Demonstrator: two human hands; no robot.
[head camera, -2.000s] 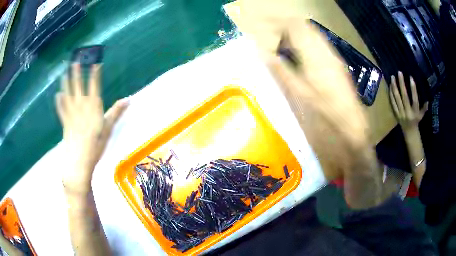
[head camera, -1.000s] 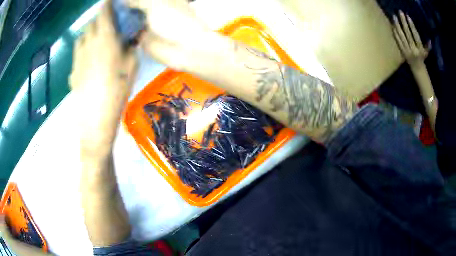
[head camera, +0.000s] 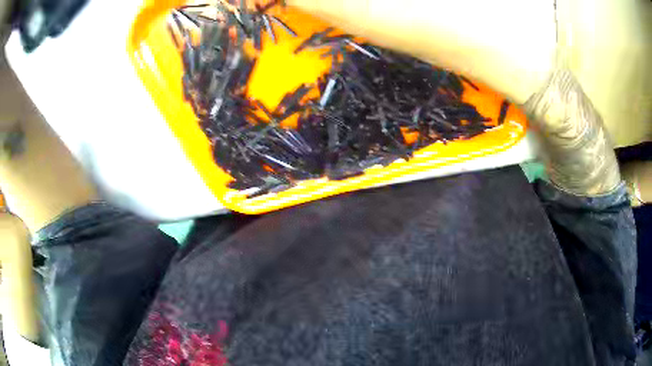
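An orange tray (head camera: 166, 107) full of loose black strips (head camera: 372, 107) lies near my body, its top edge cut off by the picture. Some strips glint silver. My right forearm (head camera: 472, 36) crosses above the tray's far right part. My right hand is past the top edge, out of the picture. My left forearm (head camera: 43, 171) is blurred at the left edge, and no left hand can be made out there. What either hand holds is hidden. No phone middle frame can be made out clearly.
The white work surface (head camera: 107, 121) lies left of the tray. A blurred dark object (head camera: 50, 18) is at the upper left. Tan cardboard (head camera: 608, 64) is at the right. Another person's arm (head camera: 14, 279) shows at the lower left, another at the right edge. My dark clothing fills the bottom.
The view has tipped down towards my body, so the tray sits higher and larger. Both hands, seen near the upper left before, have left the picture.
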